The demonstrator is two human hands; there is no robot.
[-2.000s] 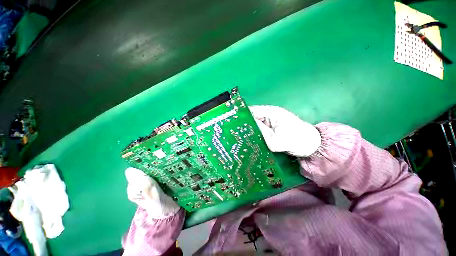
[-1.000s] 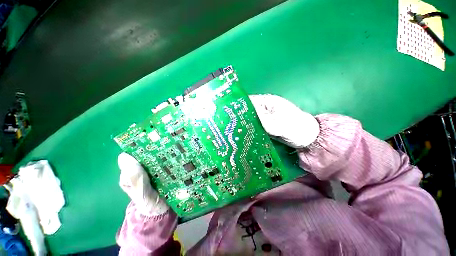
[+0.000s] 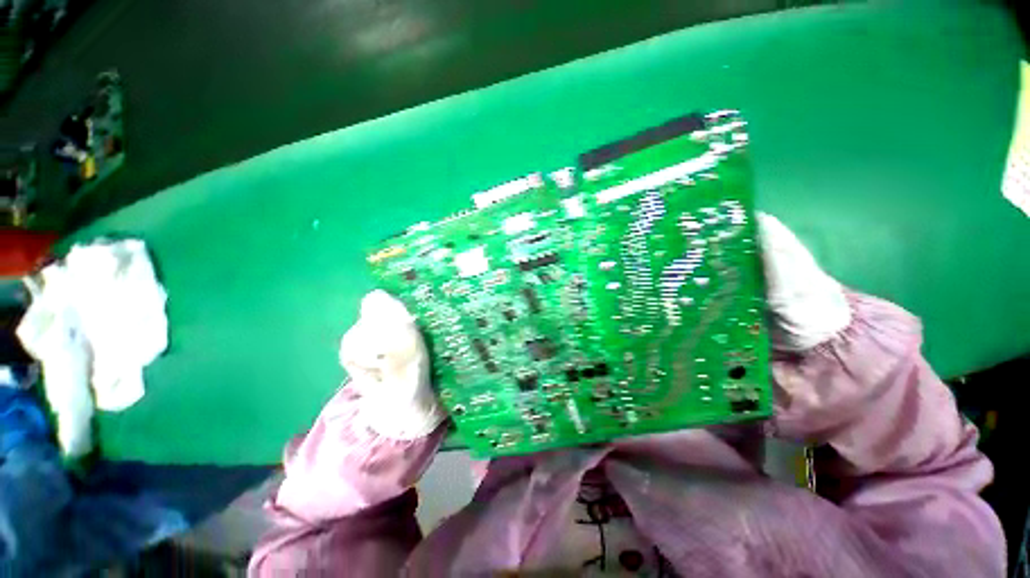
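Observation:
A green printed circuit board point(image 3: 587, 294) is held up above the bench, its flat side with silvery dots and tracks facing me. A black connector block and silver parts show along its far edge. My left hand point(image 3: 390, 361), in a white glove, holds the board's left edge. My right hand point(image 3: 800, 282), also in a white glove, holds the right edge. The fingers of both hands are partly hidden behind the board.
The green bench mat point(image 3: 260, 260) lies below. The darker conveyor point(image 3: 339, 68) runs beyond it, with boards point(image 3: 96, 136) at its left. A white cloth or glove heap point(image 3: 107, 322) lies at left, near a blue sleeve point(image 3: 45, 485). A paper sheet point(image 3: 1020, 158) is cut off at right.
The view has turned, and the board and both hands now appear further right. The board looks more level and stays in both hands. The pliers have left the picture.

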